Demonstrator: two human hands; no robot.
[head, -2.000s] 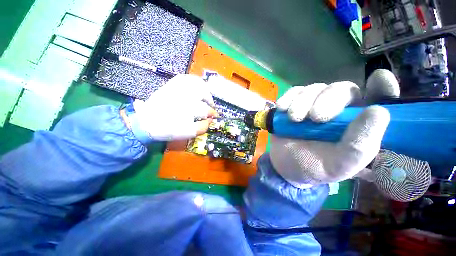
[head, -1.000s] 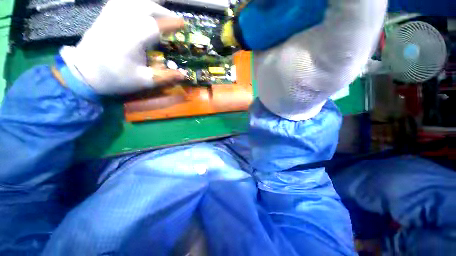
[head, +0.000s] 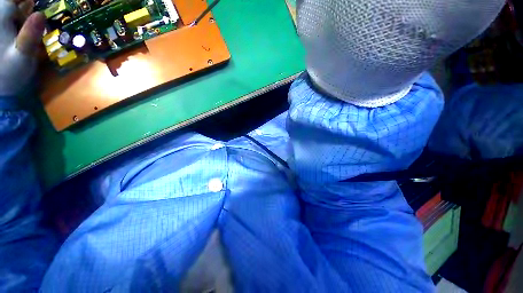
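Observation:
The green circuit board (head: 109,28) with yellow blocks and small round cans sits on the orange-brown fixture (head: 135,74) at the upper left, cut off by the top edge. My left hand (head: 20,51), in a white glove with a bare fingertip, is at the far left edge beside the board's yellow blocks. Most of it is cut off, so its hold is unclear. My right hand (head: 390,43), in a white knitted glove, is large at the top right. Its fingers are out of the picture, and no screwdriver shows.
The green bench mat (head: 258,48) surrounds the fixture, with the bench's front edge (head: 189,117) running diagonally above my lap. A thin dark cord lies at the fixture's upper right. A blue sleeve of another person (head: 487,123) shows at the right.
The view has tilted down and shifted right, so the fixture and board sit farther up and left. The screw tray, blue screwdriver and fan have left the picture.

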